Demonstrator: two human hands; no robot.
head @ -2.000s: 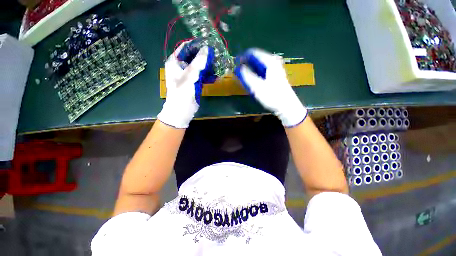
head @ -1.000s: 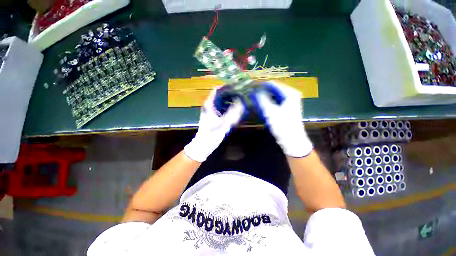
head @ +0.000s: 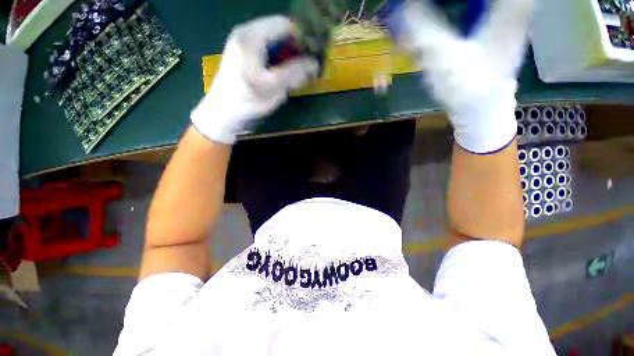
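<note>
My left hand, in a white glove with blue fingertips, is closed on a green PCB strip over the left part of the yellow strip. The PCB strip is blurred and cut off by the top edge. My right hand, gloved the same way, is apart from it, over the right end of the yellow strip. It is blurred with its fingers spread near the top edge, and I cannot tell whether it holds anything. Pale breakaway rails lie behind the yellow strip.
The panel stack lies at the left of the green bench. The finished-board bin stands at the right, partly cut off. White boxes are at the left edge. Below are red plastic stools and stacked ring-ended tubes.
My hands were together on the strip and are now apart. The right hand has moved right and up, the left hand left and up. The whole view has shifted.
</note>
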